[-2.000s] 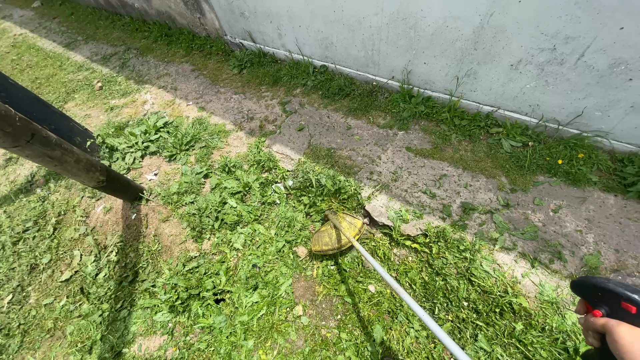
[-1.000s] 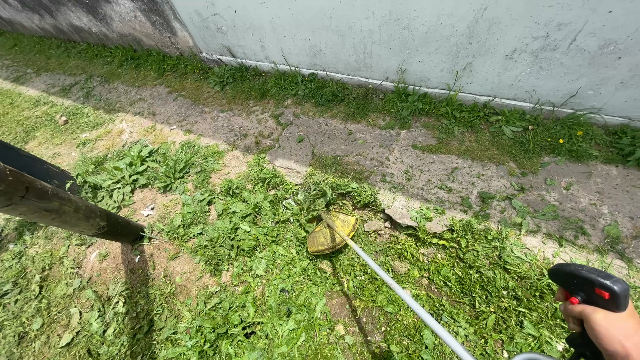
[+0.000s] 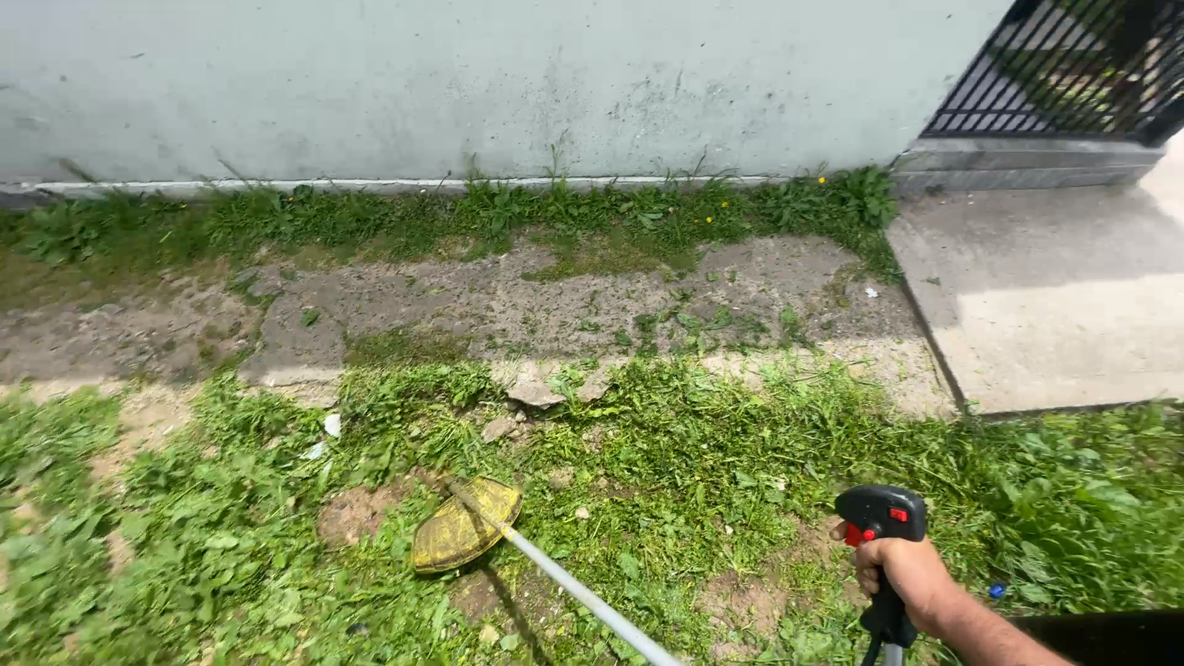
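My right hand [image 3: 902,569] is closed around the black control handle [image 3: 883,509] of a string trimmer, at the lower right; the handle has red switches. The trimmer's grey metal shaft [image 3: 592,601] runs from the bottom edge up and left to its yellow, grass-stained guard [image 3: 467,525]. That guard is low over cut weeds and bare soil, left of centre. The cutting line cannot be made out. My left hand is out of view.
A cracked concrete path [image 3: 425,301] runs below a pale wall [image 3: 499,83], with weeds [image 3: 499,213] along its base. Broken concrete [image 3: 535,384] edges the grass. A smooth slab [image 3: 1064,324] and a barred metal fence [image 3: 1054,74] are at right. A blue cap-like object [image 3: 996,589] lies in the grass.
The view has swung right, bringing the fence and slab in and taking the dark posts out. My right hand still grips the handle and shows more fully; the guard is now over a different patch.
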